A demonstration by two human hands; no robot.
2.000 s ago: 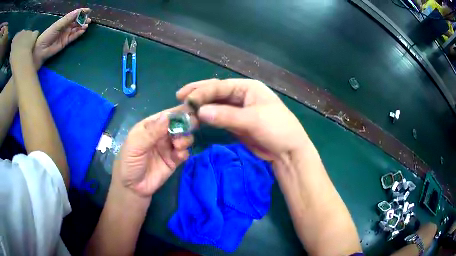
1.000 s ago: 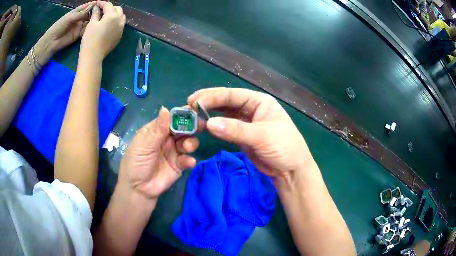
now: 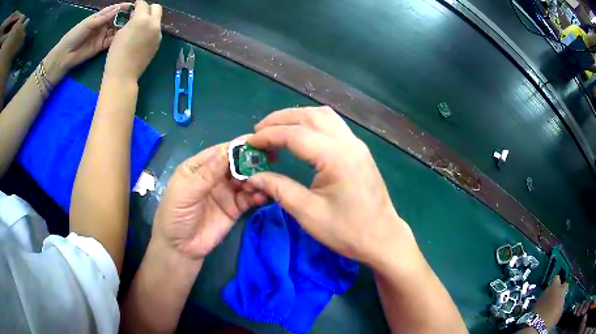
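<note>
My left hand (image 3: pixel 202 196) holds a small white-rimmed rounded-square housing (image 3: pixel 234 171) upright between thumb and fingers. My right hand (image 3: pixel 327 176) holds a green circuit board (image 3: pixel 253 160) by its edges, dark chip facing me. The board overlaps the housing's opening, tilted, with the housing's dark inside showing at its left. Whether the board sits inside the rim at its right side I cannot tell. A crumpled blue cloth (image 3: pixel 287 267) lies on the table below my hands.
At left a neighbour's hands (image 3: pixel 134 39) hold a small unit above a flat blue cloth (image 3: pixel 59 143). Blue thread snips (image 3: pixel 183 88) and a white scrap (image 3: pixel 145 182) lie nearby. At right are piled housings (image 3: pixel 513 284), another person's hand (image 3: pixel 552 301) and a conveyor belt (image 3: pixel 392 59) with scattered pieces.
My right hand has turned the circuit board from edge-on to face me and brought it over the housing. Another person's hand has reached in at the lower right. The belt pieces have shifted slightly left.
</note>
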